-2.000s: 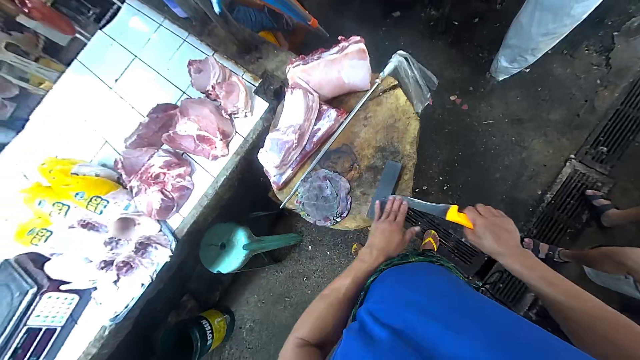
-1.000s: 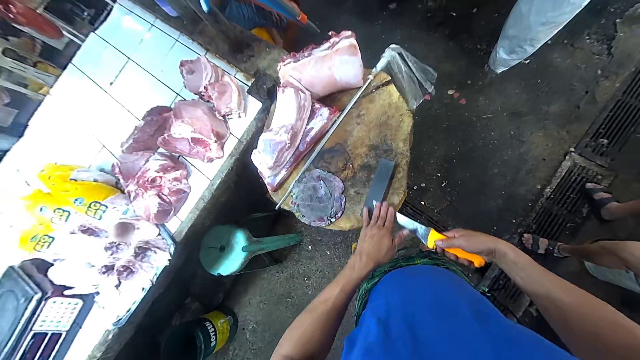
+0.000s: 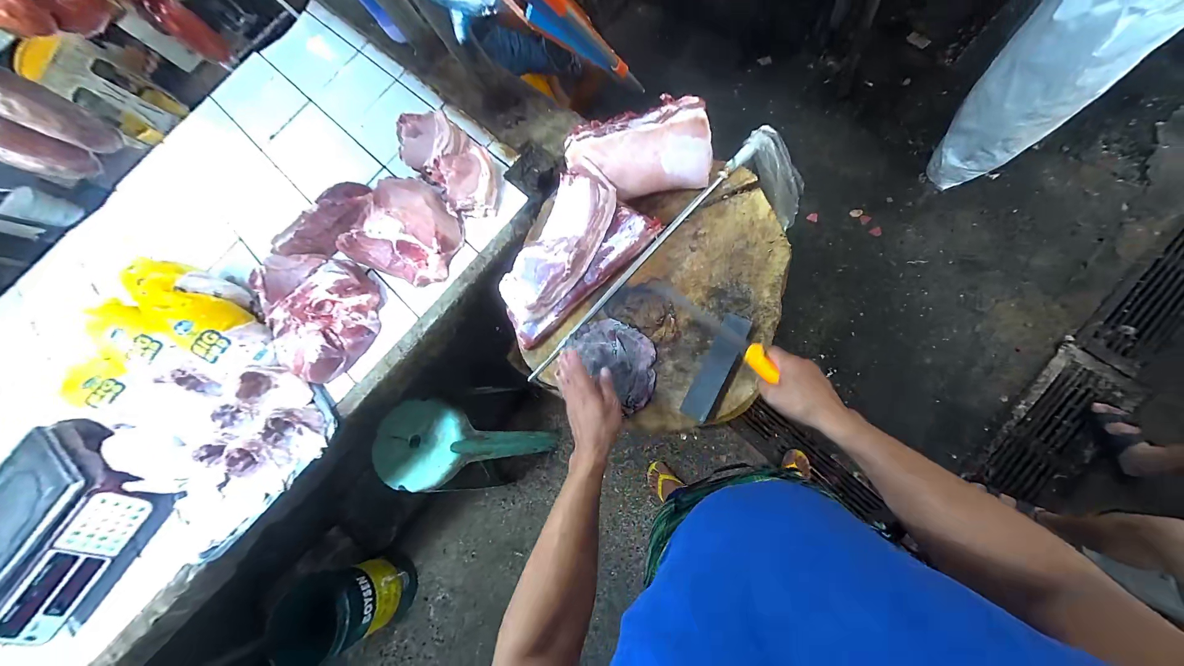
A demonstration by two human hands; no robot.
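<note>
My right hand point(image 3: 801, 388) grips the yellow handle of a knife point(image 3: 761, 363); its blade looks blurred and points up and left over the round wooden chopping block point(image 3: 740, 240). My left hand point(image 3: 592, 398), fingers apart, is at the near edge of a dark, round, flat piece point(image 3: 629, 361) on the block; whether it presses on it I cannot tell. A grey rectangular sharpening stone point(image 3: 717, 368) lies near the block's right front edge, beside the knife handle. A long thin metal rod point(image 3: 638, 268) lies across the block, with slabs of pork point(image 3: 573, 250) beyond it.
At left a white tiled counter point(image 3: 240, 157) bears meat cuts point(image 3: 407, 231), yellow packages point(image 3: 166, 305) and a digital scale point(image 3: 74, 527). A green stool point(image 3: 425, 444) and a black bucket point(image 3: 342, 610) stand below. Floor grates point(image 3: 1045, 416) and another person's foot point(image 3: 1119, 430) are at right.
My left hand has moved left, from the sharpening stone to the dark round piece. The knife in my right hand now reaches over the block, where before its blade was near the stone's lower end.
</note>
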